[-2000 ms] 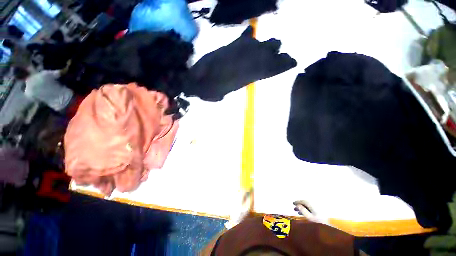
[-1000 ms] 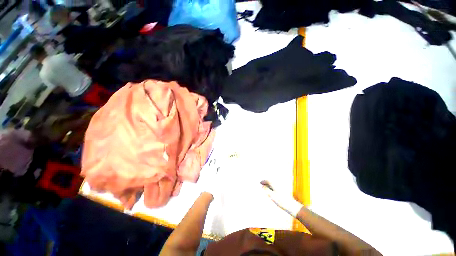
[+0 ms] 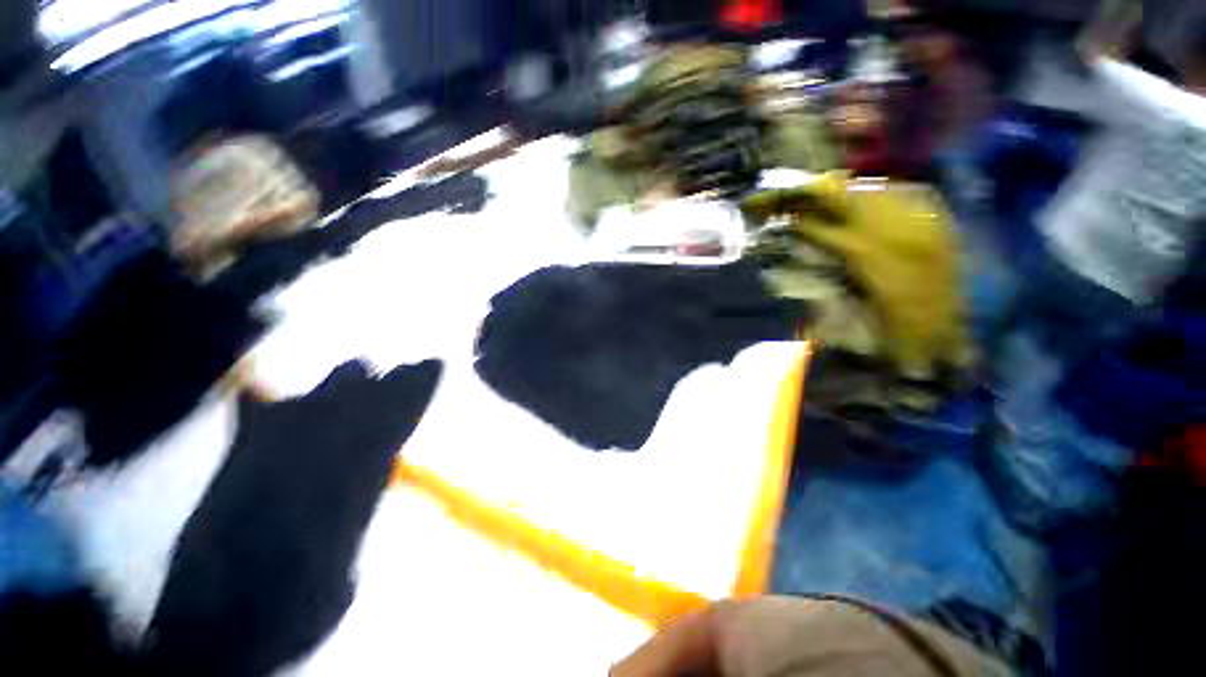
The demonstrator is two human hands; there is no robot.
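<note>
The view is badly blurred. A wide black garment (image 3: 622, 347) lies flat on the white table (image 3: 463, 569) near its right edge. Another long black garment (image 3: 298, 509) lies to its left, beyond the yellow-orange tape seam. At the bottom edge, a little bare skin beside a brownish sleeve or shirt shows. I cannot tell which arm it belongs to. Neither my left hand nor my right hand can be made out.
A mustard coat (image 3: 906, 258) hangs at the table's right corner. Behind the black garment are a white basket (image 3: 675, 238) and an olive heap (image 3: 694, 119). A person in dark clothes (image 3: 159, 318) is at the left, another person in white (image 3: 1131, 199) at the right.
The view has swung far to the right. The pink heap has left the picture, and the coat, basket and olive heap have come in. My hands, low over the table before, no longer show.
</note>
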